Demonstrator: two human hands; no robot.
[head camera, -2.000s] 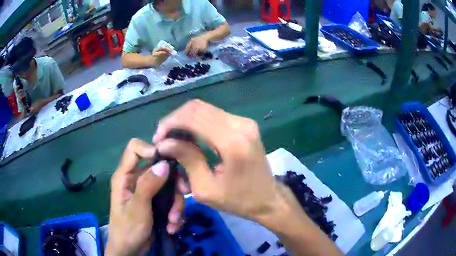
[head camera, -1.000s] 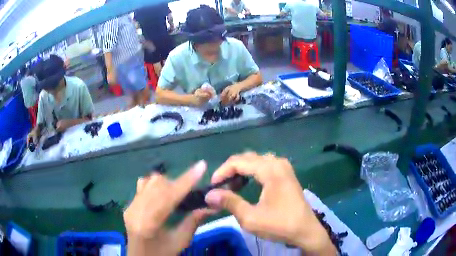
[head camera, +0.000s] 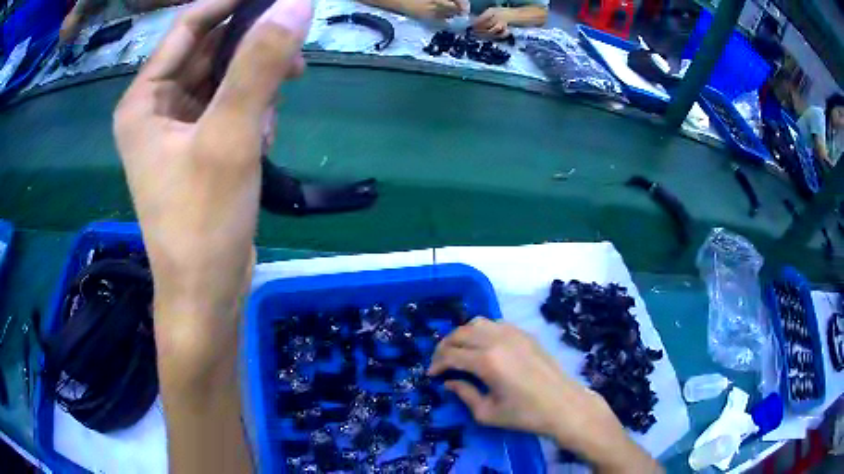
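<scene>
My left hand (head camera: 199, 120) is raised at the upper left, its fingers closed around a black headband. The headband's curved end (head camera: 319, 196) shows below the hand over the green belt; its upper part is mostly hidden by the fingers. My right hand (head camera: 490, 375) is down at the right side of the blue parts tray (head camera: 370, 278), fingertips among loose small black pieces (head camera: 352, 389). Whether it grips a piece is hidden. A heap of small black pieces (head camera: 606, 347) lies on the white sheet (head camera: 583, 259) to the right.
A second blue tray (head camera: 116, 231) with black bands (head camera: 106, 356) is at the left. At the right are a clear plastic bag (head camera: 731, 301), a small translucent bottle (head camera: 706, 387), a white cloth (head camera: 731, 421), a blue cup (head camera: 767, 414) and a tray of rowed parts (head camera: 798, 343). Workers' hands show opposite.
My hands have separated: the left rose to the upper left with the headband, the right went down to the parts tray. The view has tilted down, showing more of the trays.
</scene>
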